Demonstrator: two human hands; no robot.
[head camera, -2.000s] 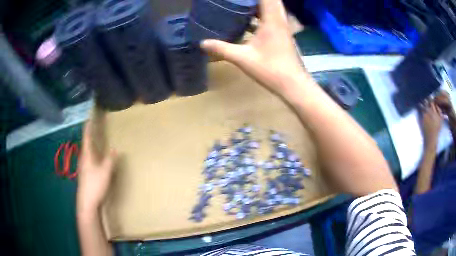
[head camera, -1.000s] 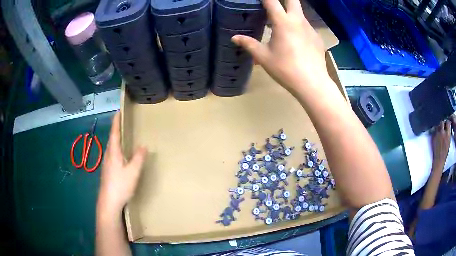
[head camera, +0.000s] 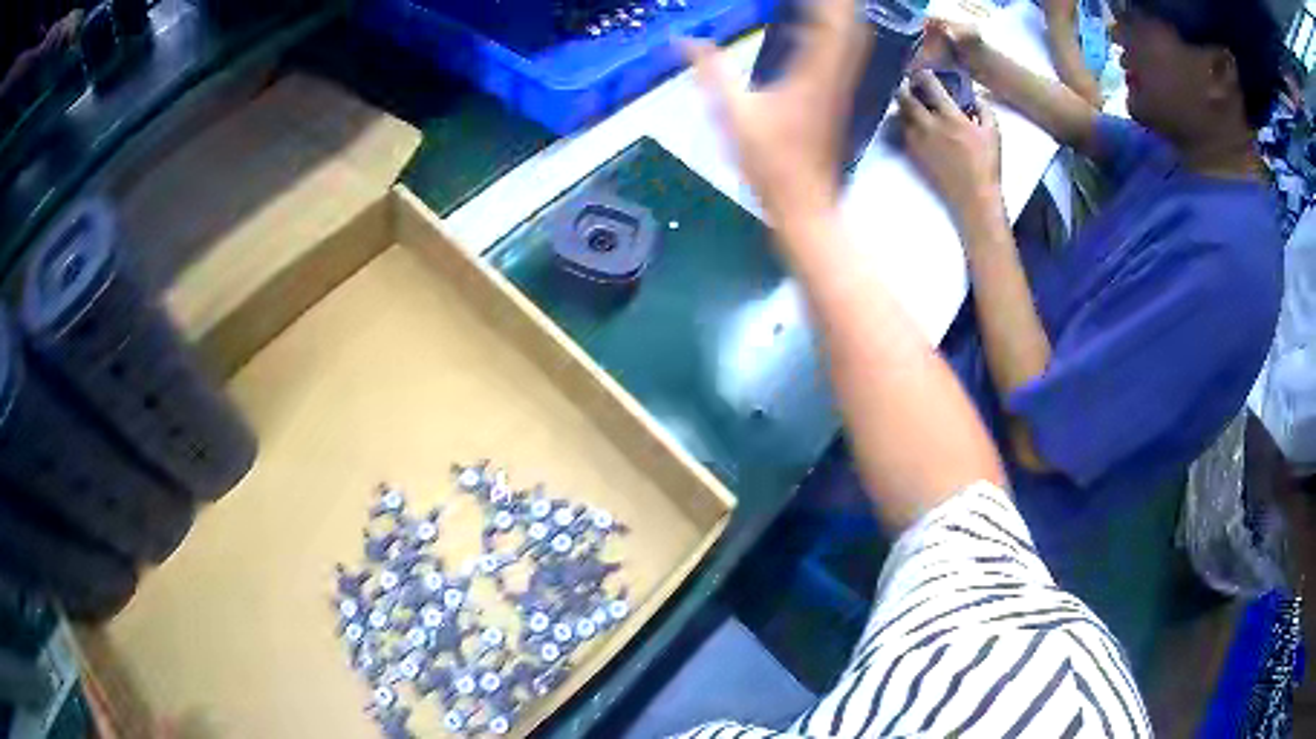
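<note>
Dark housings (head camera: 137, 368) stand nested in columns at the left side of the cardboard tray (head camera: 577, 383). A pile of small grey pronged inserts with pale discs (head camera: 476, 606) lies in the tray's near part. My right hand (head camera: 787, 123) is raised beyond the tray at the top, blurred, thumb and fingers apart, in front of another dark housing stack (head camera: 880, 72); whether it touches that stack cannot be told. A single housing (head camera: 603, 241) lies on the green bench right of the tray. My left hand cannot be made out.
A blue bin (head camera: 577, 80) with small dark parts is beyond the tray. A person in a blue shirt (head camera: 1155, 318) sits at the right, hands around a small dark part over the white sheet (head camera: 924, 267). The tray's raised flap (head camera: 289, 195) sticks out at the back.
The view has swung right, so the tray and columns appear further left. My right hand has left the tray's columns and is now over the neighbouring bench. My left hand has gone from view.
</note>
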